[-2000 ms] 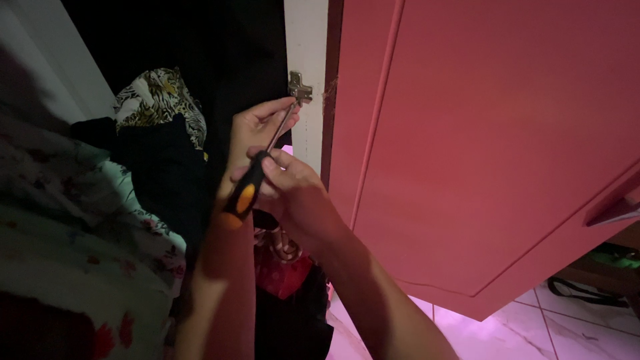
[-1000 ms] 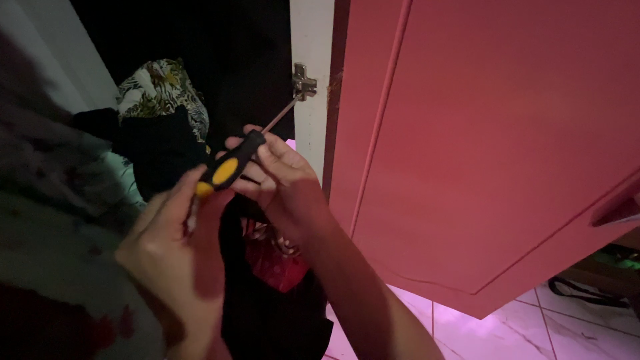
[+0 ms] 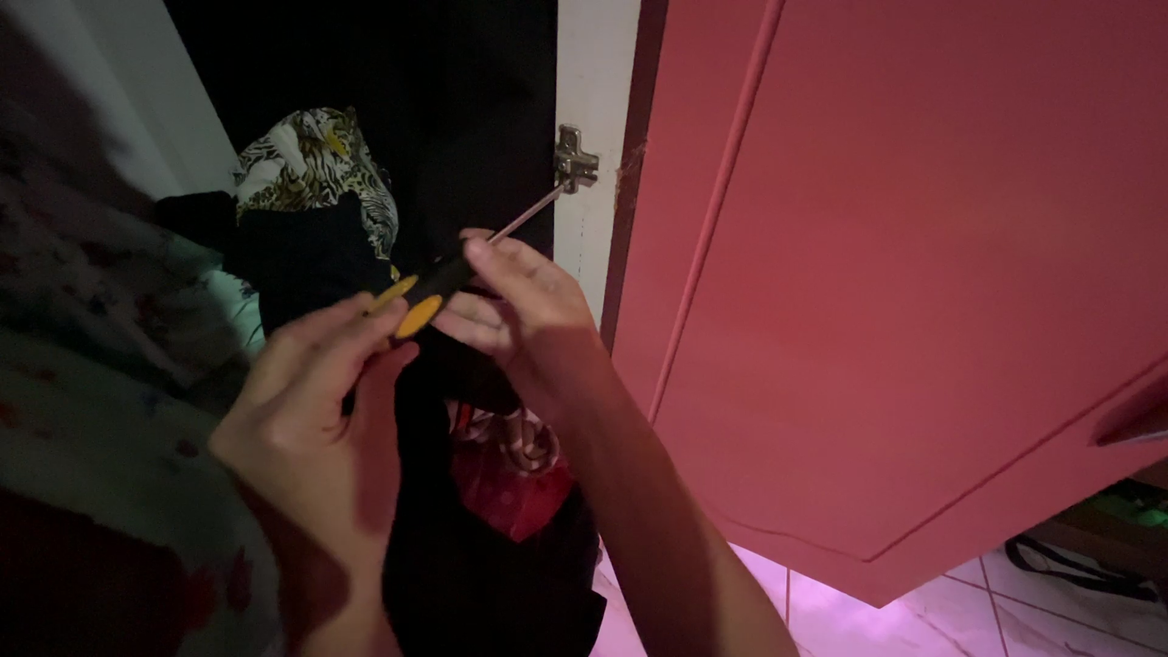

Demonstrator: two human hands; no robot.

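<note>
A black and yellow screwdriver (image 3: 443, 278) slants up to the right, its tip at the lower part of a metal hinge mounting plate (image 3: 575, 162). That plate is fixed to the white edge of a cabinet side panel (image 3: 593, 82). My left hand (image 3: 319, 392) grips the butt of the handle between thumb and fingers. The front of the handle, near the shaft, lies in the fingers of my right hand (image 3: 525, 306). Whether the tip sits in a screw is too small to tell.
A pink cabinet door (image 3: 894, 246) fills the right side. Patterned cloth (image 3: 315, 164) and dark clothes (image 3: 306, 260) lie inside at left. Below my hands is a red item (image 3: 516, 493). Floral fabric (image 3: 100, 438) hangs at far left, and a dark strap (image 3: 1077, 570) lies at lower right on floor tiles.
Two seconds ago my left hand was up by the hinge plate, at the screwdriver's tip; it has since come down to the handle's butt. The handle has swung to a flatter slant.
</note>
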